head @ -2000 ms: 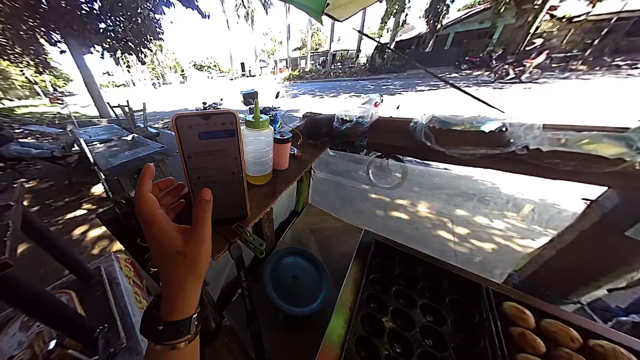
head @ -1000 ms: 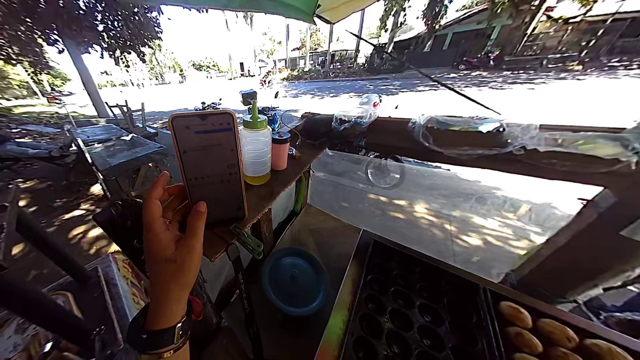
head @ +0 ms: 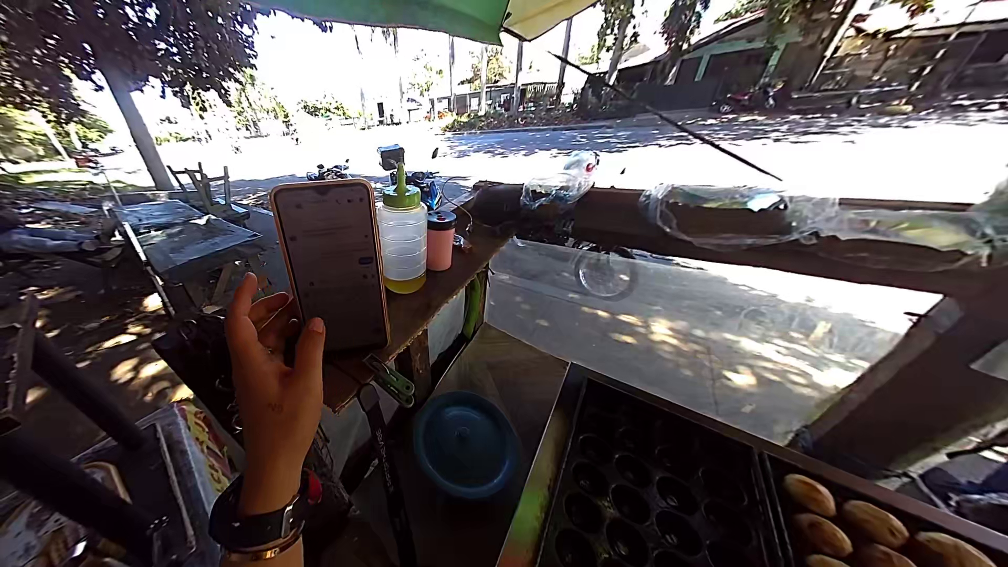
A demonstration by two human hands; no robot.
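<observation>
My left hand, with a dark watch and a bracelet at the wrist, is at the lower edge of an upright smartphone. The thumb lies over the screen's lower left part and the fingers are beside and behind its left edge. The screen is lit and bears writing. Just right of the phone, a squeeze bottle with a green cap holds a little yellow liquid on the wooden ledge. A pink container with a black lid stands beside it. My right hand is out of view.
A blue round lid lies below the ledge. At lower right are a dark metal pan with round hollows and several oval brown baked pieces. A green clip is at the ledge's edge. A plastic-wrapped beam crosses the right side.
The text on the phone screen has shifted. My left thumb was a little higher on the screen two seconds ago. The bottle, lid and pan stand where they were.
</observation>
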